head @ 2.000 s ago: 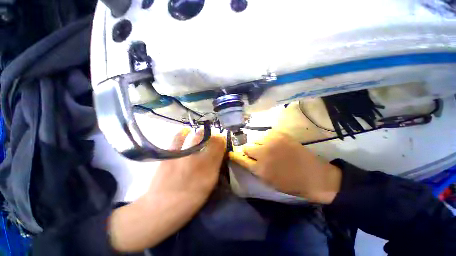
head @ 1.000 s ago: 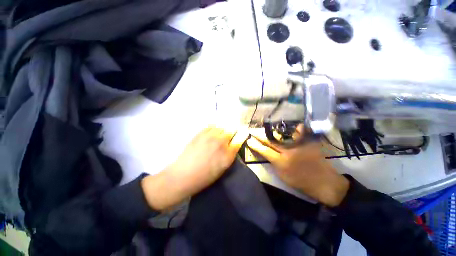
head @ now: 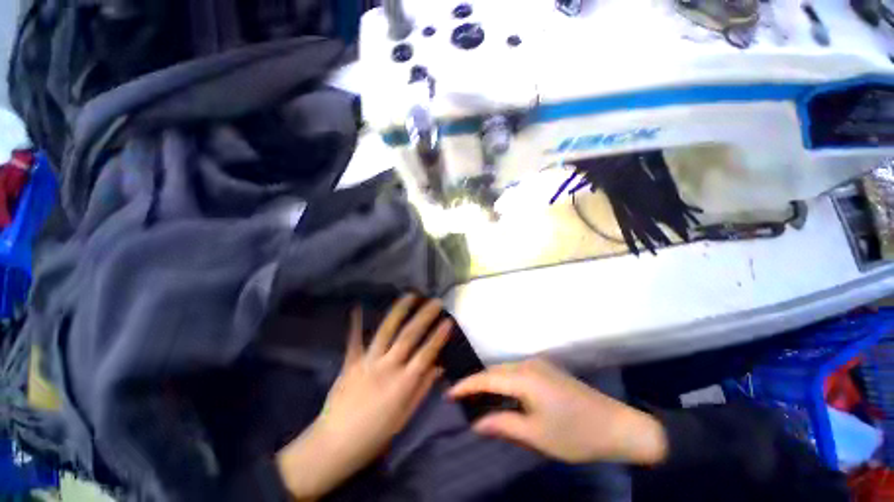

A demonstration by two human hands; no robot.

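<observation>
A large dark grey garment (head: 167, 294) is heaped left of the sewing machine (head: 627, 108) and runs up to the bright lamp spot at the needle. My left hand (head: 382, 392) lies flat on the garment with its fingers spread, just below the needle area. My right hand (head: 554, 412) is at the garment's edge, thumb and fingers around a dark fold by the front of the white table; whether it pinches the cloth is unclear. Glare hides the needle and presser foot.
Black strips (head: 647, 201) are bunched under the machine arm. A control panel (head: 853, 116) is at the arm's right end. A blue basket (head: 819, 392) with red and white items stands lower right. More blue and red things are at far left.
Both hands have moved away from the needle toward my lap. The garment now covers the table left of the needle, which showed bare white before. The view has shifted.
</observation>
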